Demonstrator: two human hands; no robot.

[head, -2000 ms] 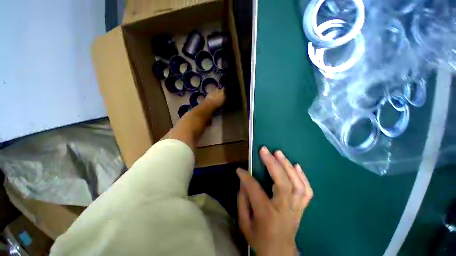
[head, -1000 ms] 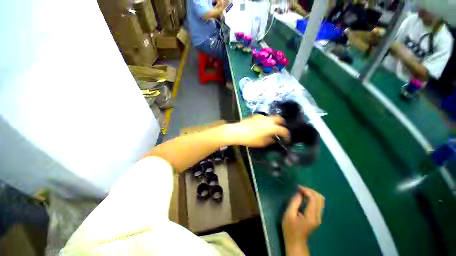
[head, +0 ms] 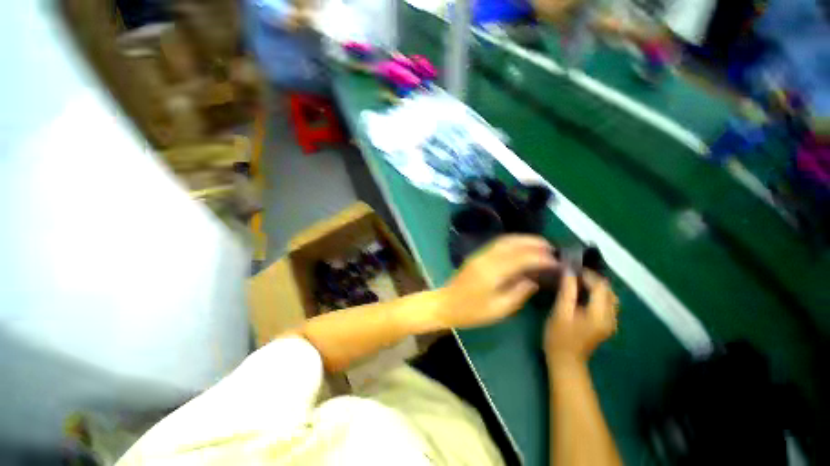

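The picture is blurred. Several black housings stand in a cluster on the green bench beyond my hands. My left hand has its fingers and thumb around a black housing at the near side of the cluster. My right hand has its fingers around a dark housing just to the right. My fingers hide much of both, and I cannot tell whether the pieces are separate. The clear bag of white rings lies on the bench behind the cluster.
An open carton with black housings stands left of the bench. More dark pieces are at lower right. Pink-topped parts are at the far end. A red stool, a large white panel and other people show, blurred.
My left hand has moved from over the housings, down and right towards my right hand. The moving black housings are now standing in a cluster. My right hand has come up to a dark piece.
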